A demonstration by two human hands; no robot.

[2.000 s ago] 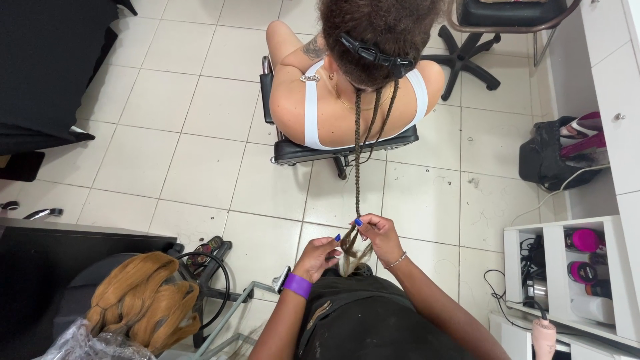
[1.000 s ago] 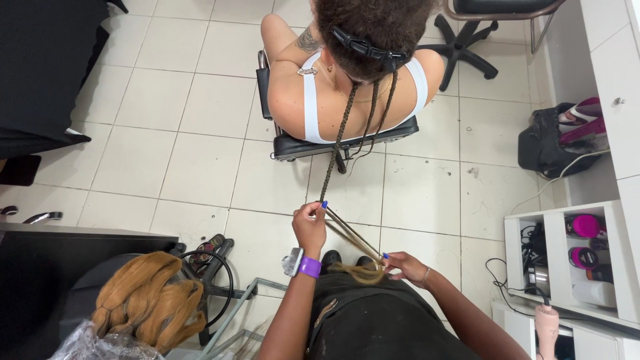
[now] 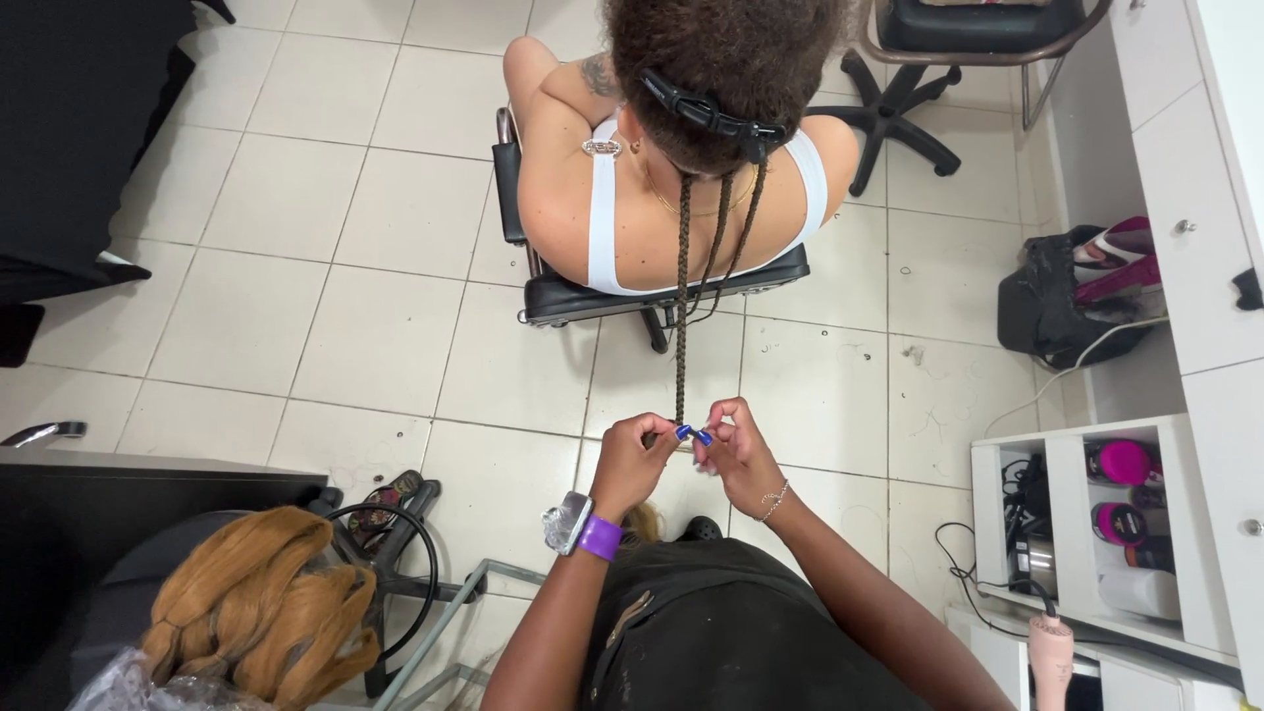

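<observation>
A long dark braid [image 3: 682, 296] runs down from the head of a person seated in a black chair [image 3: 583, 301], whose back is toward me. My left hand [image 3: 637, 459], with a purple band at the wrist, pinches the braid's lower part. Close beside it on the right, my right hand [image 3: 736, 456] has its thumb and fingertips at the same strand, nearly touching the left. Some lighter loose hair [image 3: 647, 523] hangs below my left hand. Shorter thin braids [image 3: 736, 232] lie on the person's back, and a black band [image 3: 711, 117] goes around the hair.
Bundles of golden-brown braiding hair [image 3: 262, 602] lie on a dark seat at lower left, by a metal frame [image 3: 434, 622]. A white shelf unit [image 3: 1066, 434] with jars stands at right, near a pink hair tool [image 3: 1050, 657]. A black bag [image 3: 1047, 296] sits by the drawers.
My hands were apart one second ago, with lighter strands stretched between them. They have come together at the braid's lower part, which now hangs nearly straight down.
</observation>
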